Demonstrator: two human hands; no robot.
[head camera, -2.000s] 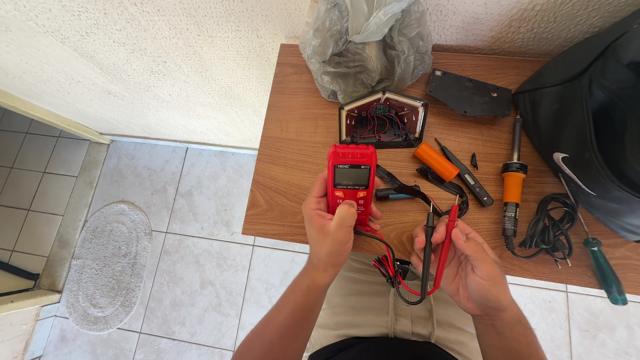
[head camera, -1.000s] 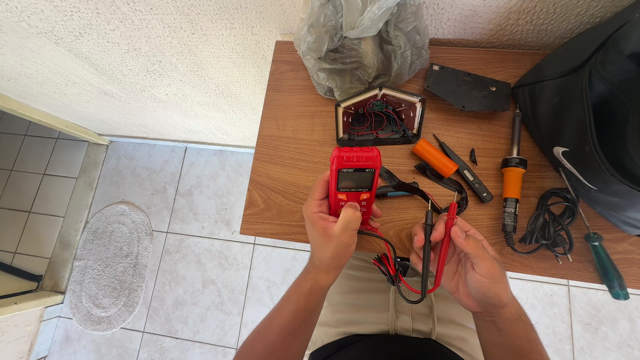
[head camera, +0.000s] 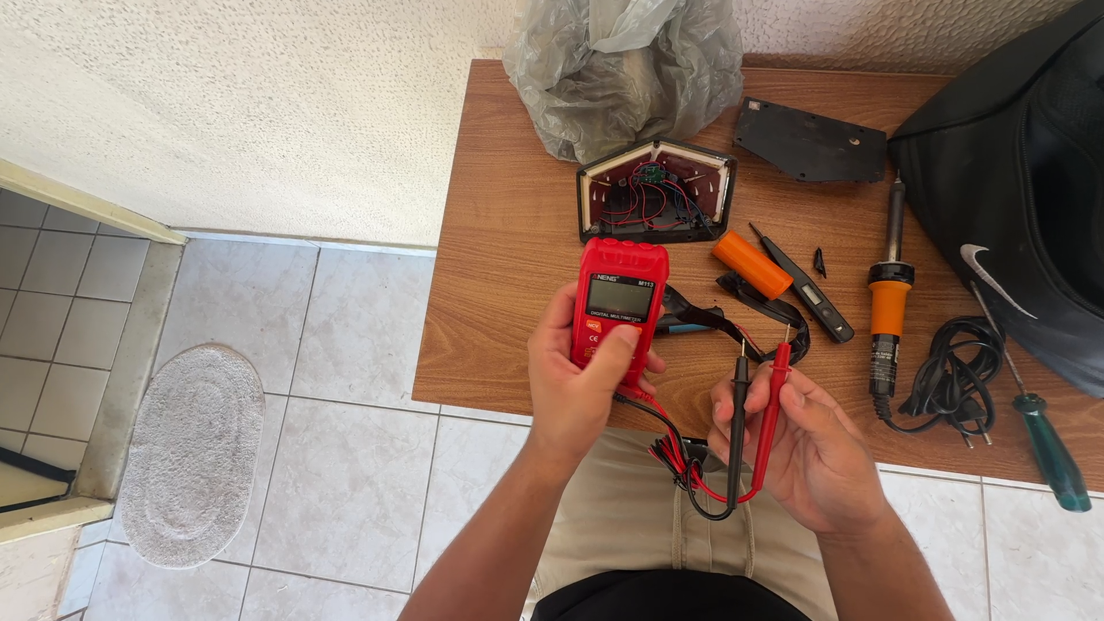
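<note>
My left hand (head camera: 573, 371) grips a red ANENG digital multimeter (head camera: 619, 306), its thumb on the buttons below the blank-looking screen. Between the fingers of my right hand (head camera: 806, 431) are a black test probe (head camera: 738, 423) and a red test probe (head camera: 770, 418), side by side with their metal tips up and apart. Their leads loop down in a tied bundle and up to the meter's lower end. Beyond the meter lies an opened black housing (head camera: 586, 203) with a small green circuit board (head camera: 651, 174) and thin red and blue wires. An orange cylinder (head camera: 752, 264) lies right of it.
On the wooden table (head camera: 509, 259) are a grey plastic bag (head camera: 630, 86), a black cover plate (head camera: 811, 140), a voltage-tester-like pen (head camera: 802, 285), a soldering iron (head camera: 887, 310) with coiled cord and black-taped wires (head camera: 798, 323). A green-handled screwdriver (head camera: 1054, 453) leans against a black bag (head camera: 1026, 172).
</note>
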